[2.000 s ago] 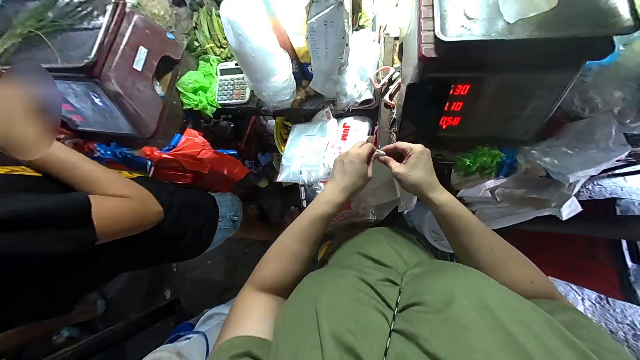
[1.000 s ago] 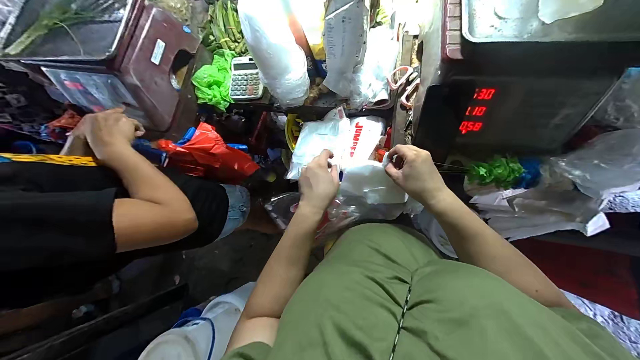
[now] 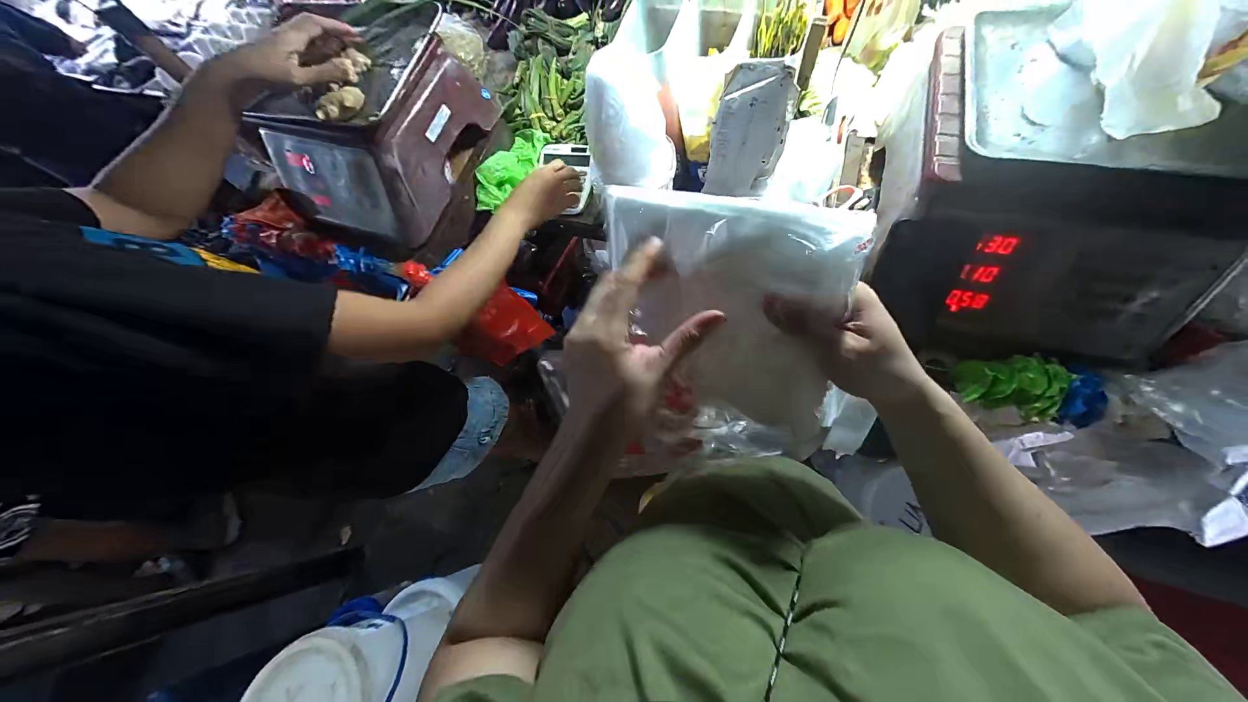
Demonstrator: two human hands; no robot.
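Note:
A clear plastic bag (image 3: 741, 229) is spread flat in front of me, its wide edge away from my body. My right hand (image 3: 853, 341) grips its right side, with some fingers seen through the film. My left hand (image 3: 624, 336) is at the bag's left part with thumb and fingers apart; whether it touches the film I cannot tell. Below the bag, more crumpled clear plastic (image 3: 721, 429) lies above my lap, with some red showing through.
At right stands a scale with a red display (image 3: 975, 273), its metal tray (image 3: 1033, 117) holding plastic. Left, a co-worker's hand touches a calculator (image 3: 575, 161); the other is over ginger on a second scale (image 3: 439, 146). Green beans (image 3: 546, 93) lie behind. White buckets (image 3: 331, 663) stand low left.
The clear bag is now raised and spread between my hands. The co-worker's hands, together a second ago, are apart, one at the calculator and one over the scale tray.

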